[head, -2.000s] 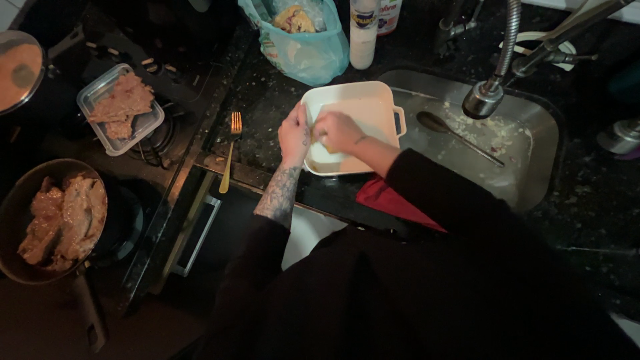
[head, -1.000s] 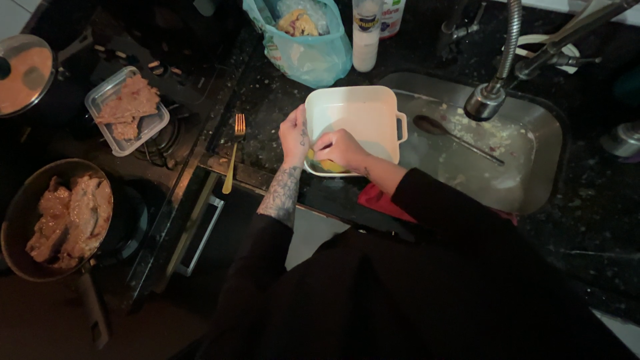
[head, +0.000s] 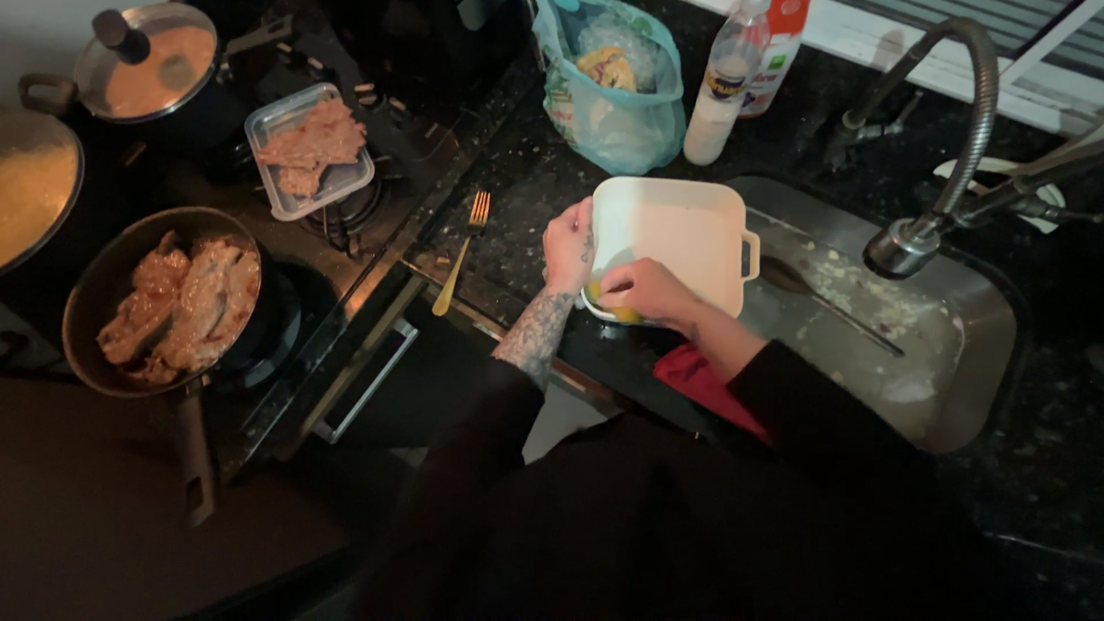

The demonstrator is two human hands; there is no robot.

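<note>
A white square baking dish (head: 677, 216) with a side handle rests on the dark stone counter, its edge beside the sink. My left hand (head: 569, 246) grips the dish's left side, the fingers partly hidden. Inside the dish's near left corner, my right hand (head: 647, 289) is closed on a yellow sponge (head: 623, 314), mostly covered by the fingers. A red cloth (head: 703, 388) lies at the counter's front edge, partly under my right forearm. To the left of the dish lies a fork (head: 466, 252) with a gold-coloured handle.
The steel sink (head: 992, 345) holds cloudy water, food bits and a dark spoon (head: 841, 306) under a hose faucet (head: 906, 246). Behind stand a blue plastic bag (head: 617, 129) and a bottle (head: 720, 95). On the stove are a frying pan (head: 181, 302) of meat, a plastic container (head: 310, 151) of meat and lidded pots (head: 155, 65).
My right hand has moved from the dish's left side down to its near left corner, where more of the yellow sponge shows. My left hand still grips the dish.
</note>
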